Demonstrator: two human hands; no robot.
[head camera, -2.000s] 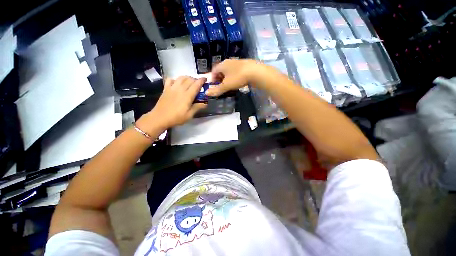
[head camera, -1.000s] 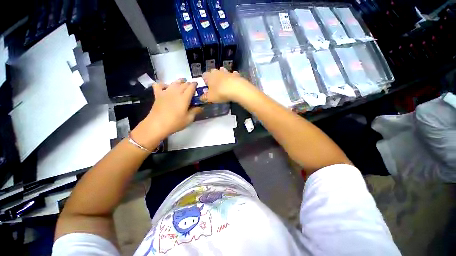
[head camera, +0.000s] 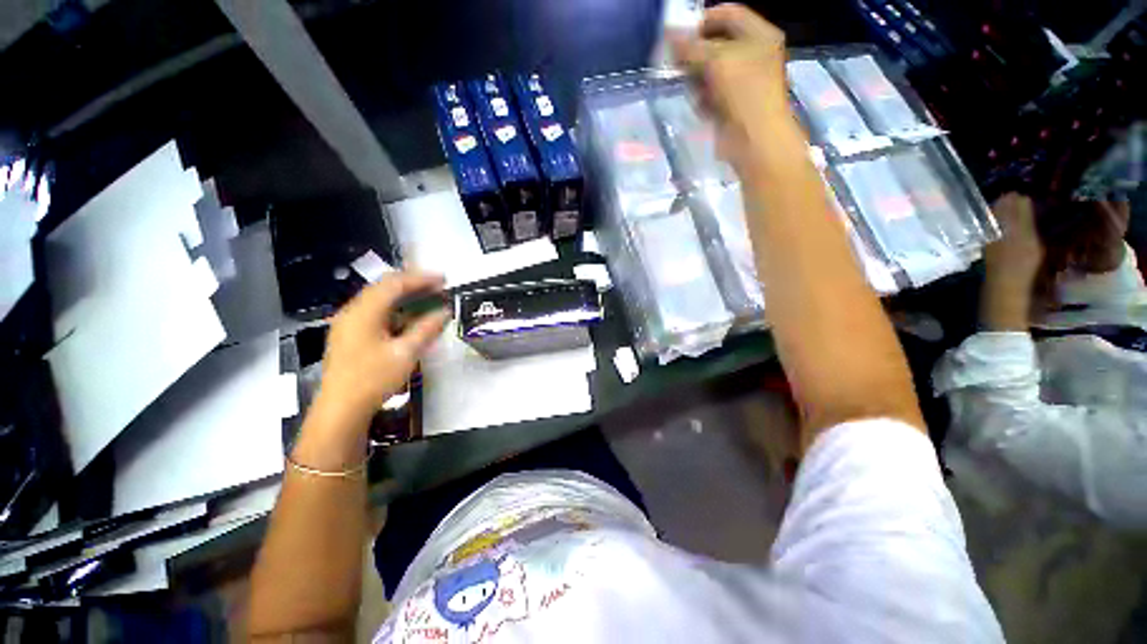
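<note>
A black box with a small white mark and a greyish lower side stands on an open white panel in front of me. My left hand is just left of the box, fingers apart, holding nothing. My right hand is raised over the back edge of the clear device tray. Its fingers are closed on a small whitish piece, blurred and cut off by the top edge; I cannot tell what it is. Pale wrapped devices lie in the tray in two rows.
Three blue-black boxes stand in a row behind the black box. Open white-lined boxes are piled at left, beside a dark open box. A metal post rises at the back. Another person's hands are at right.
Both hands have let go of the box, which now shows its black top. My right hand has moved up and right over the tray, holding a whitish piece. My left hand has shifted left and down.
</note>
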